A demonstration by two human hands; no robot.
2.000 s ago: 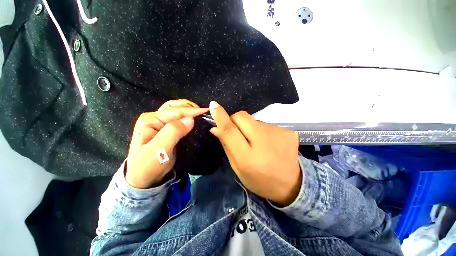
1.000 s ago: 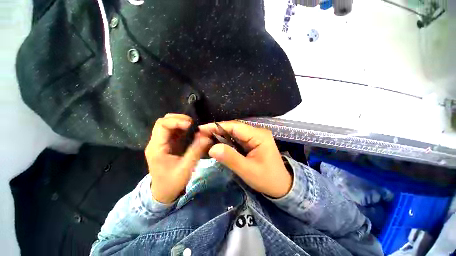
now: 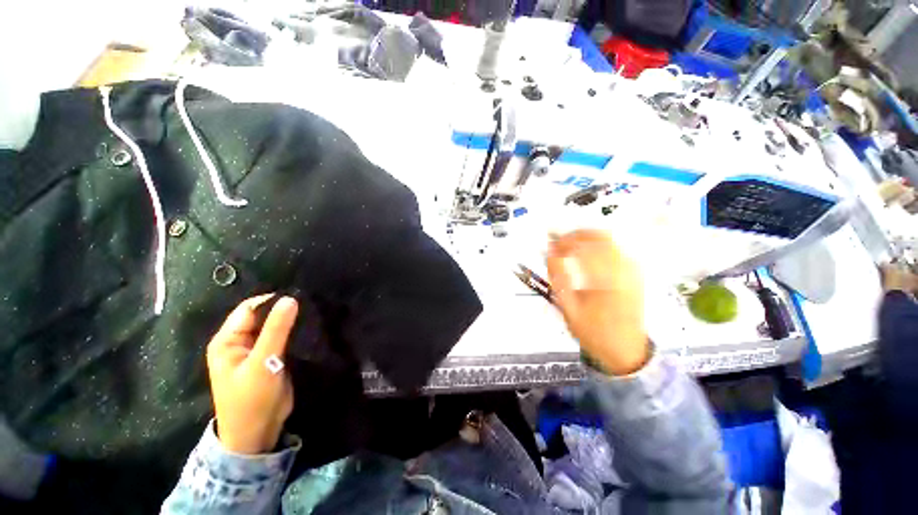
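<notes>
The dark flecked garment (image 3: 332, 201) lies over the white table at the left, with white cord or piping lines and several buttons. My left hand (image 3: 250, 367) pinches the garment's edge between thumb and forefinger. My right hand (image 3: 599, 297) is raised over the table to the right of the garment, slightly blurred. It holds the thread snips (image 3: 533, 283), whose dark blades point left. The snips are apart from the garment. The exact part under my left fingertips is hidden.
The lockstitch machine (image 3: 644, 186) stands beyond my right hand. A yellow-green round object (image 3: 713, 302) lies right of my hand. The ruler-marked table edge (image 3: 503, 373) runs below it. Grey cloth pieces (image 3: 393, 50) lie at the back. A person's dark sleeve (image 3: 899, 332) is at the far right.
The view has tilted up to the machine. My hands have parted: my right hand has moved right and away with the snips, and my left remains on the garment edge.
</notes>
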